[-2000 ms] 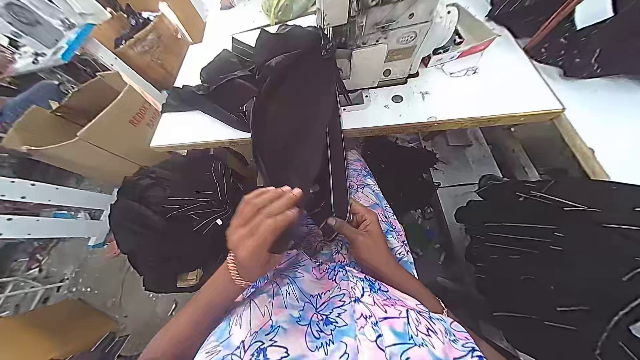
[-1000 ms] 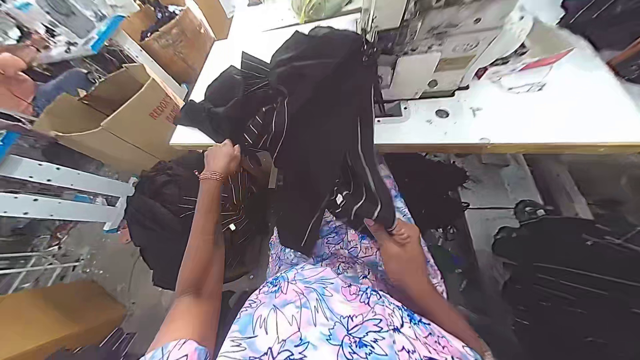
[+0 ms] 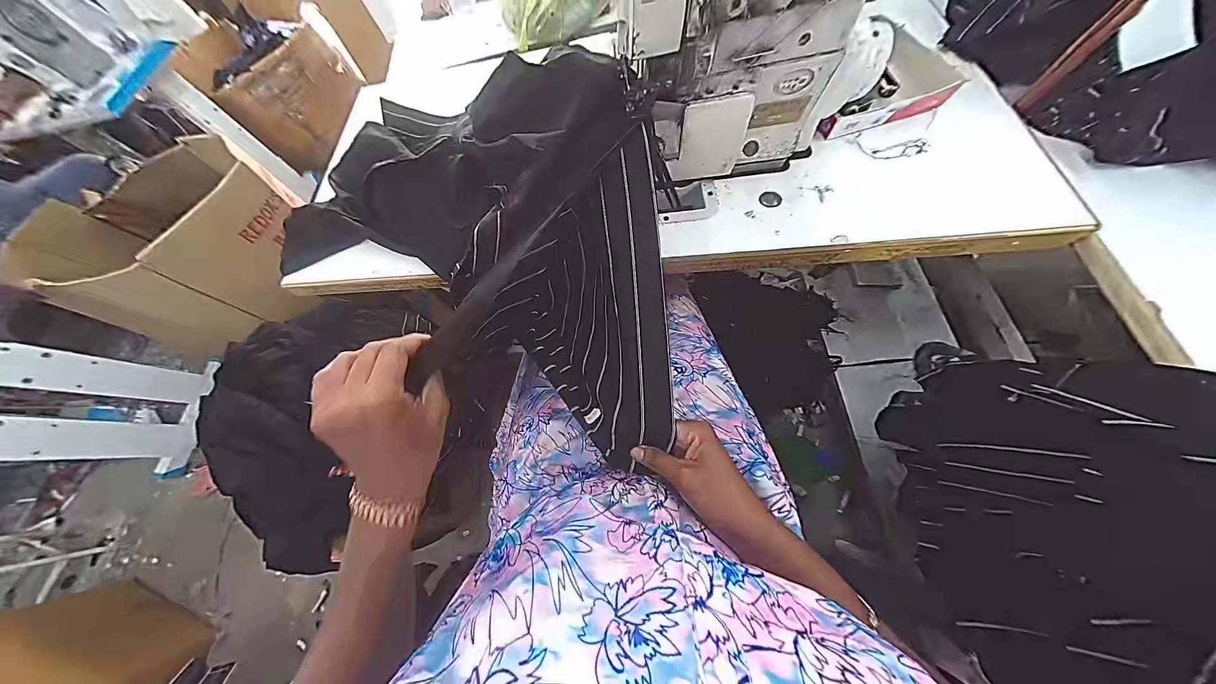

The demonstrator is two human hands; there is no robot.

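Black fabric [image 3: 532,123] with white stitch lines runs from the needle area of an industrial sewing machine [image 3: 750,95] over the table edge toward my lap. On the left, my left hand [image 3: 380,404] is closed around a fold of it, raised off my lap. My right hand [image 3: 689,461] pinches the lower end of a long band [image 3: 646,313] of the same fabric between thumb and fingers, just above my patterned garment. The band reaches up to the machine. Where the fabric meets the needle is hidden by folds and machine parts.
The white sewing table [image 3: 912,190] has a wooden edge. An open cardboard box [image 3: 180,247] stands at left, above a dark fabric heap [image 3: 275,456]. Black pieces with white threads [image 3: 1064,513] are piled at right. A small box [image 3: 902,95] sits beside the machine.
Two seconds ago both hands were close together at the fabric's lower end. My left hand has since moved left and taken hold of a fold, which is now drawn aside, showing several stitch lines.
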